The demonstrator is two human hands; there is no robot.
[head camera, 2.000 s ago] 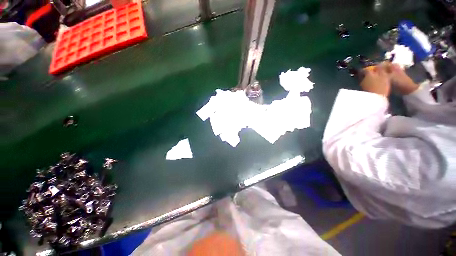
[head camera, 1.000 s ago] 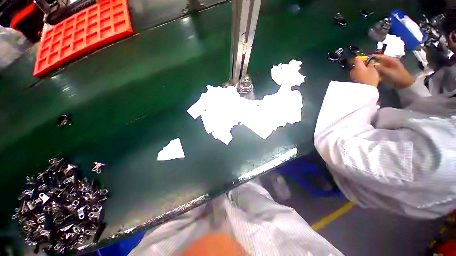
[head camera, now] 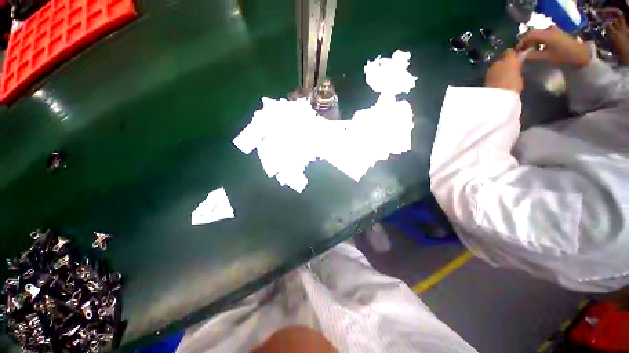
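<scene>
Neither of my hands can be made out. A blurred orange shape at the bottom edge, in front of my white smock, is too unclear to name. A heap of black-and-silver metal assemblies (head camera: 62, 300) lies at lower left, with one separate assembly (head camera: 101, 240) beside it and another (head camera: 56, 161) farther up the green bench. White wipes (head camera: 331, 141) lie loosely overlapping in the middle. A single white wipe (head camera: 214, 207) lies apart, left of them.
A metal post (head camera: 315, 48) rises behind the wipes, with a ribbed bottle (head camera: 324, 96) at its foot. A red compartment tray (head camera: 58, 38) is at upper left. At right, a neighbour's sleeve (head camera: 476, 152) and hands (head camera: 527, 58) are over the bench, near several assemblies and a blue-and-white pack (head camera: 562, 12).
The view has shifted, so the bench things appear farther left and higher. The neighbour's hands have changed position, and a red thing shows at lower right. The heap and wipes look unchanged.
</scene>
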